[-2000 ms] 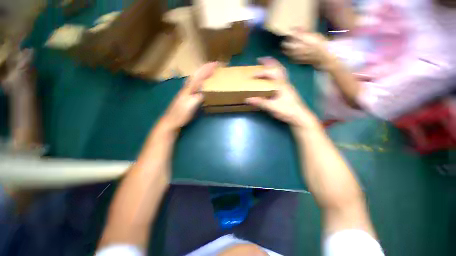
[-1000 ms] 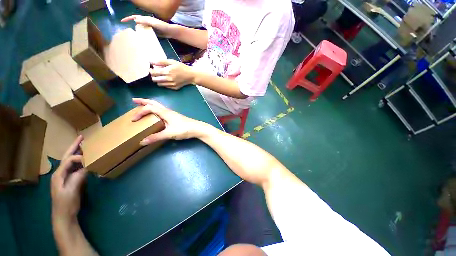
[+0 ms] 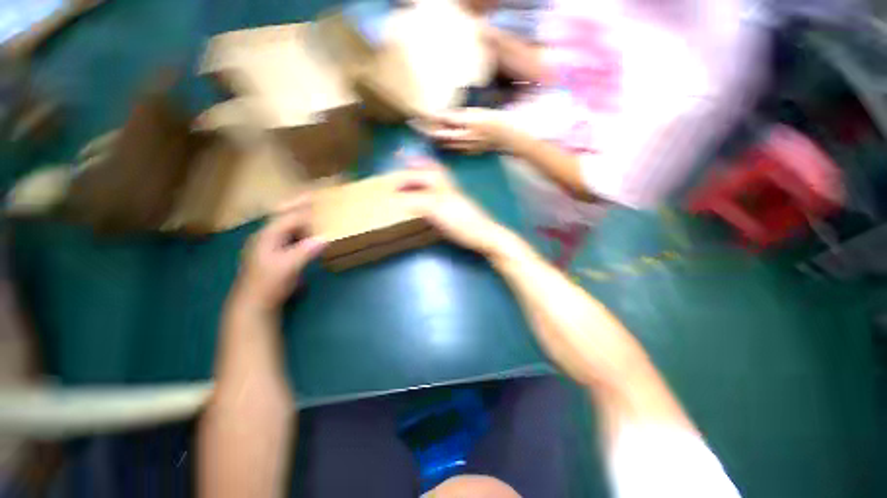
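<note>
A small brown carton (image 3: 374, 216) lies on the dark-green table in front of me, with its lid down and a dark seam along the near side. My left hand (image 3: 280, 248) is on its left end, thumb at the near left corner. My right hand (image 3: 443, 206) is on its right end, fingers over the top and far edge. Both hands hold the carton. The view is blurred, so the finger details and the carton's far side cannot be made out.
A pile of part-folded boxes (image 3: 282, 78) lies beyond the carton to the left. Another person's hand (image 3: 467, 131) holds a pale cardboard piece at the back. A red stool (image 3: 768, 190) stands on the floor at right. A cream pole (image 3: 107, 407) is at lower left.
Since one second ago, the view has swung, so the carton and hands appear further right and the carton more level. Both hands are on the carton; my left hand now grips its end more closely.
</note>
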